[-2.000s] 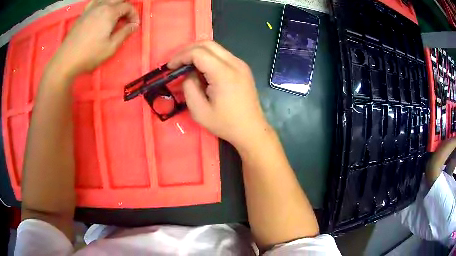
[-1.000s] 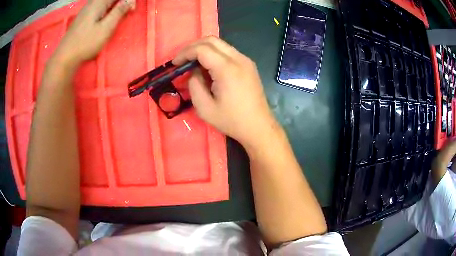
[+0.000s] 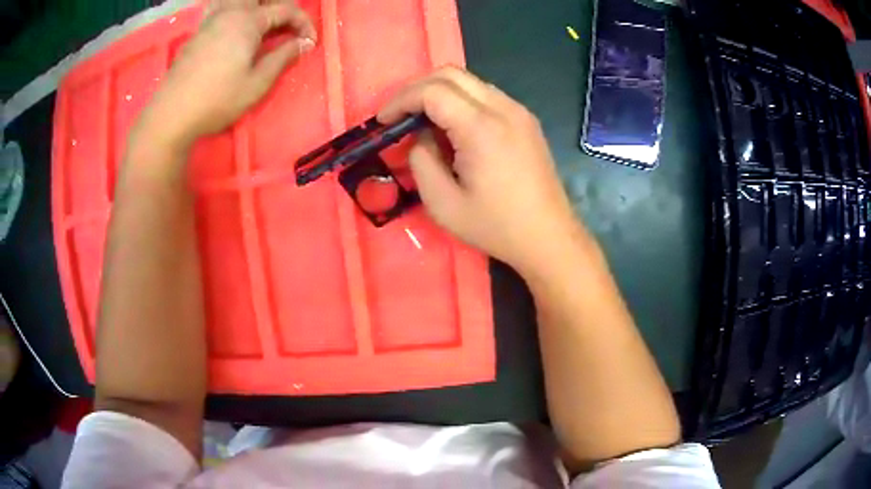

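My right hand grips a thin black plastic part, seen nearly edge-on and tilted over the red foam tray. A black frame with a round hole shows just below it, its right end hidden by my fingers; red foam shows through the hole. Whether the two black parts touch is unclear. My left hand is over the tray's upper part, partly cut off by the top edge, fingers bent. A tiny white fleck shows at its fingertips; whether it is held is unclear. A white sliver lies below the frame.
A smartphone lies on the dark green mat, with a small yellow scrap to its left. A glossy black blister tray stands at the right. A pale green round object shows at the left edge.
The whole view has shifted, so the tray, phone and hands appear further right. My right hand keeps the same grip on the black part. My left hand stays near the top with its fingers bent.
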